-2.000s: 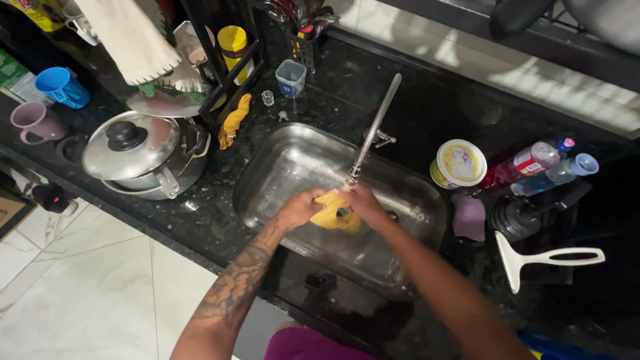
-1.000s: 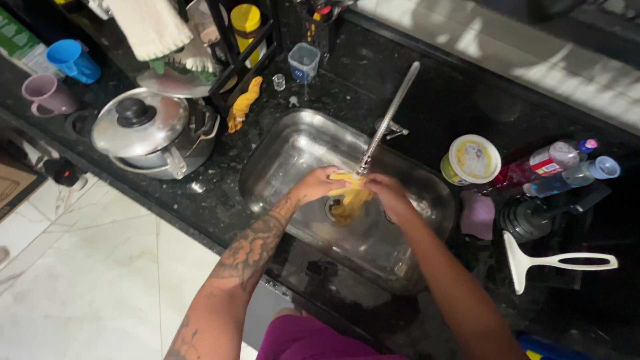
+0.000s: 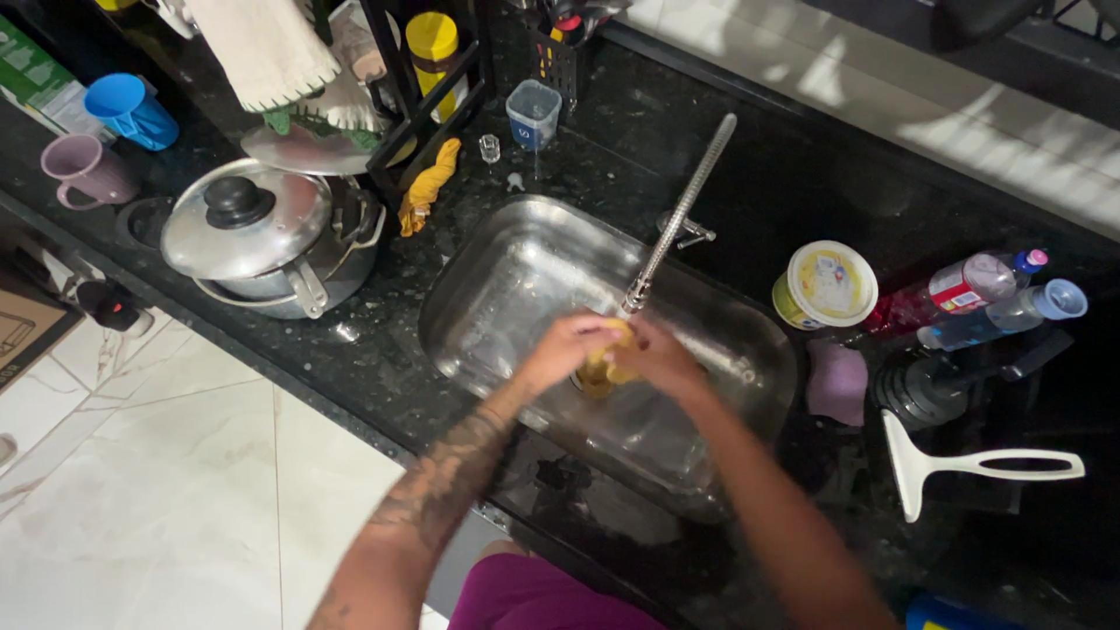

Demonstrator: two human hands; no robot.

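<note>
A wet yellow cloth (image 3: 604,372) is bunched between my two hands, just below the spout of the flexible metal faucet (image 3: 678,214). My left hand (image 3: 569,348) grips it from the left, and my right hand (image 3: 665,354), blurred, holds it from the right. Both are over the stainless steel sink basin (image 3: 512,254), where the cloth partly hides the drain. Another yellow cloth (image 3: 430,186), twisted, lies on the black stone counter left of the basin.
Left of the sink stand a lidded metal pot (image 3: 254,232), a pink mug (image 3: 87,171) and a blue cup (image 3: 131,109). To the right are a plastic tub (image 3: 824,284), bottles (image 3: 971,284), a purple sponge (image 3: 837,382), a black plunger (image 3: 923,389) and a white squeegee (image 3: 980,464).
Two seconds ago the cloth was more spread out between my hands; one second ago it hung lower. Now it is bunched more tightly under the faucet.
</note>
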